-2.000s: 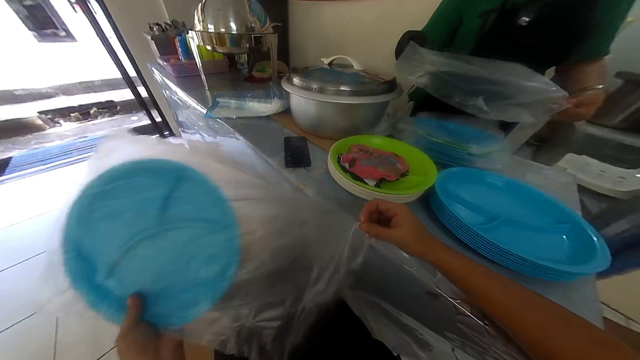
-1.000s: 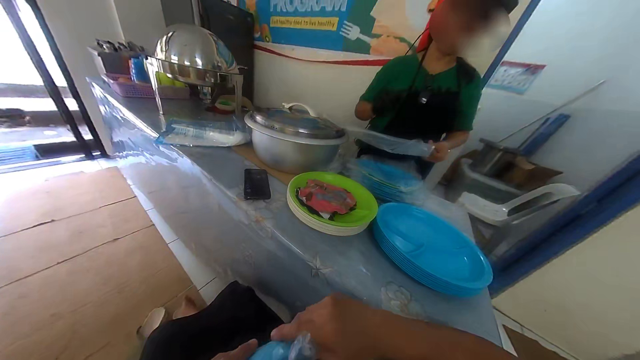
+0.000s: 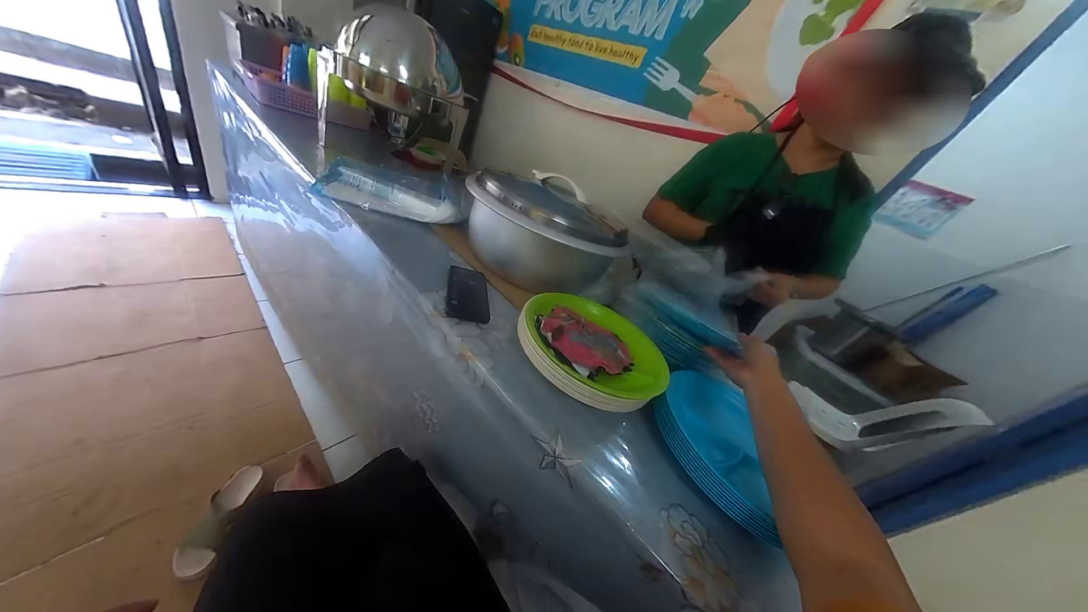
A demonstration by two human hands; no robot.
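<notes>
My right hand (image 3: 750, 361) reaches across the table, its fingers at the rim of a blue plate (image 3: 693, 316) in clear plastic, on top of a stack. Nearer me stands a larger stack of blue divided plates (image 3: 718, 433), partly behind my right forearm. Left of these, a green plate (image 3: 642, 370) tops a stack of pale plates and holds a crumpled pink and grey cloth-like thing (image 3: 586, 342). Only a sliver of my left hand (image 3: 134, 606) shows at the bottom left edge; what it holds is hidden.
A lidded metal pot (image 3: 544, 242), a dark phone (image 3: 467, 295), a plastic-wrapped pack (image 3: 391, 194) and a chafing dish (image 3: 395, 64) stand along the plastic-covered table. Across it, a person in an apron (image 3: 778, 217) handles clear plastic. A white chair (image 3: 901, 421) is at right.
Two seconds ago my left hand held a blue plate in clear plastic; that hand is now mostly out of view. My right hand has moved from low in front of me to the bagged stack.
</notes>
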